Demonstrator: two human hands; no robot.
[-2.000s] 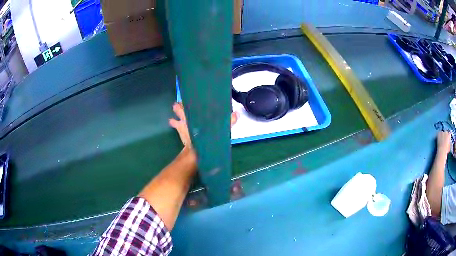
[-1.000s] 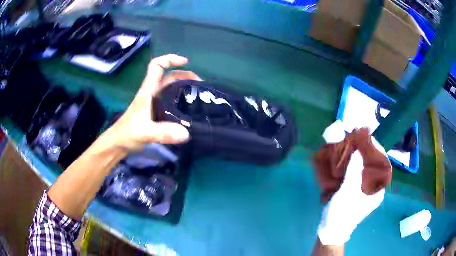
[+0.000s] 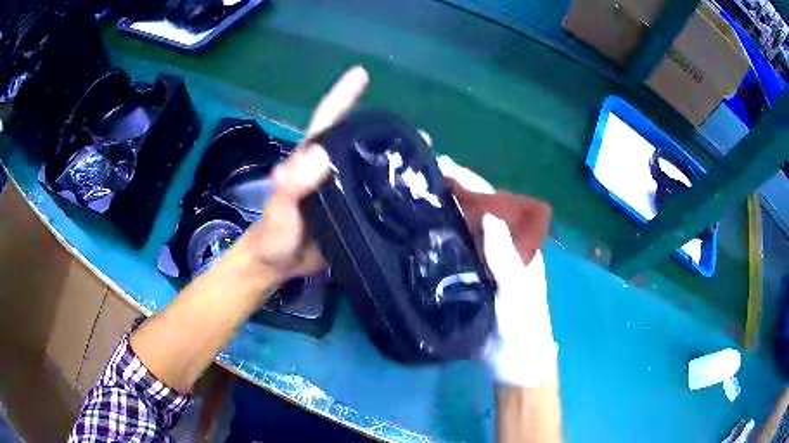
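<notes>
A glossy black unit [image 3: 400, 247] with rounded ends and bright reflections is held tilted over the bench. My left hand [image 3: 290, 203], bare, grips its left side, thumb and fingers spread around the edge. My right hand [image 3: 519, 294], in a white glove, holds a rust-brown cloth [image 3: 517, 221] against the unit's right side; some fingers are hidden behind it. Two black plastic inserts, one [image 3: 164, 164] at far left and one [image 3: 303, 307] partly behind my left forearm, stand on the bench with clear-bagged contents in their hollows.
A blue tray [image 3: 597, 156] with headphones lies on the conveyor behind a green upright [image 3: 692, 177]. Another tray [image 3: 195, 39] is at upper left. Cartons [image 3: 696, 73] stand at the back right. A yellow strip [image 3: 753, 277] and a white bottle-like object [image 3: 713, 369] are at right.
The unit has turned to a steeper angle in my left hand. My right hand has moved left with the cloth, from apart to touching the unit. The view has shifted.
</notes>
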